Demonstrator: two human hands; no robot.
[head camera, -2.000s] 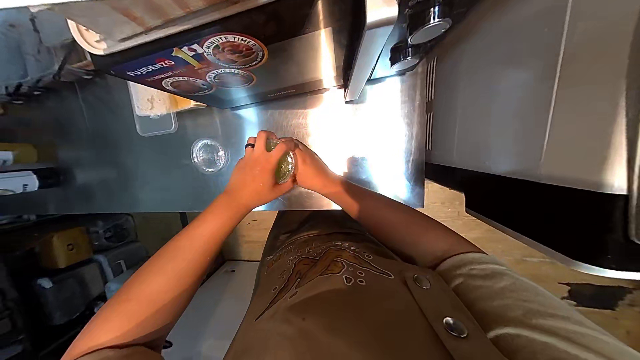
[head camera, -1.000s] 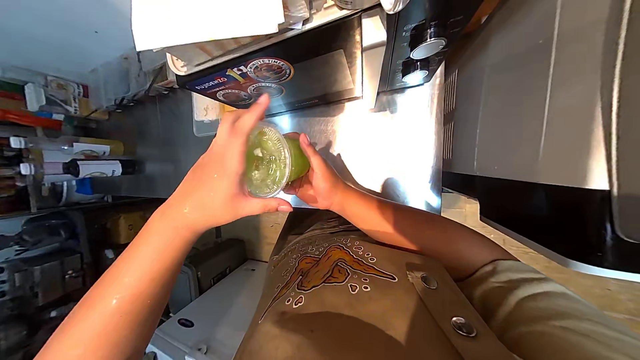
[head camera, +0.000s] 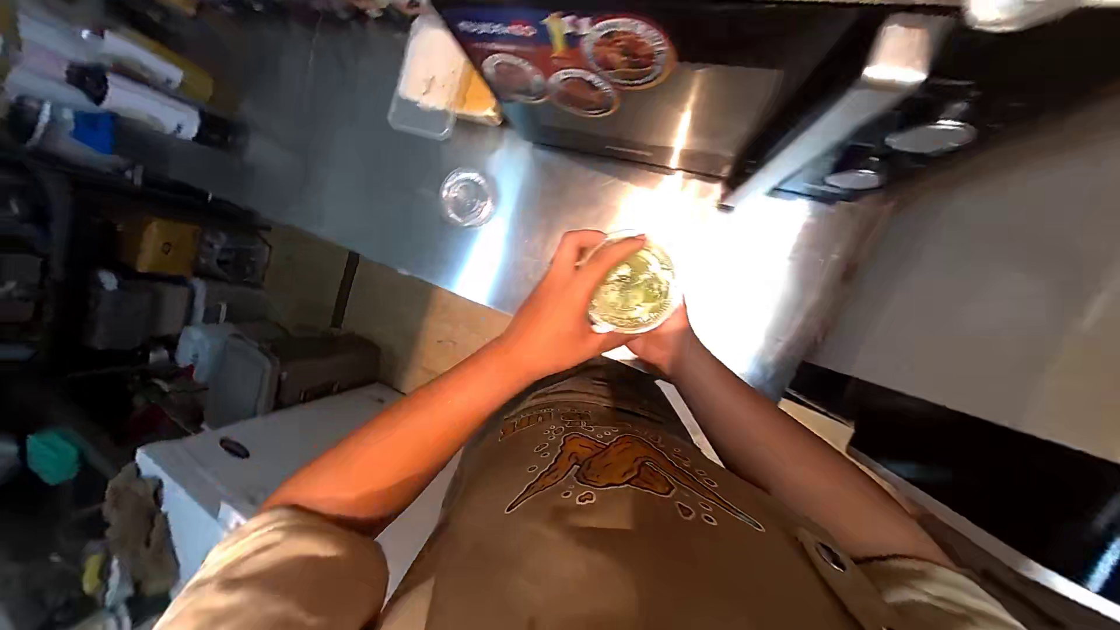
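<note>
A clear plastic cup (head camera: 634, 284) with green contents and a clear lid is held over the front edge of the steel counter (head camera: 551, 184). My left hand (head camera: 569, 302) curves around the cup's left side, its fingers at the lid's rim. My right hand (head camera: 667, 339) grips it from the right and below, partly hidden behind the cup. To the left on the counter lies a small round clear plastic piece (head camera: 467, 198), apart from both hands.
Behind my hands stands a black appliance (head camera: 647, 109) with food pictures. Left of it is a clear plastic container (head camera: 423, 120). Bottles (head camera: 144, 83) lie at the far left. A white chest-like box (head camera: 289, 446) stands below left, a large grey-topped appliance (head camera: 989, 280) at right.
One second ago my left hand was spread beside the cup with its thumb apart; now its fingers wrap the lid's rim. The view has swung.
</note>
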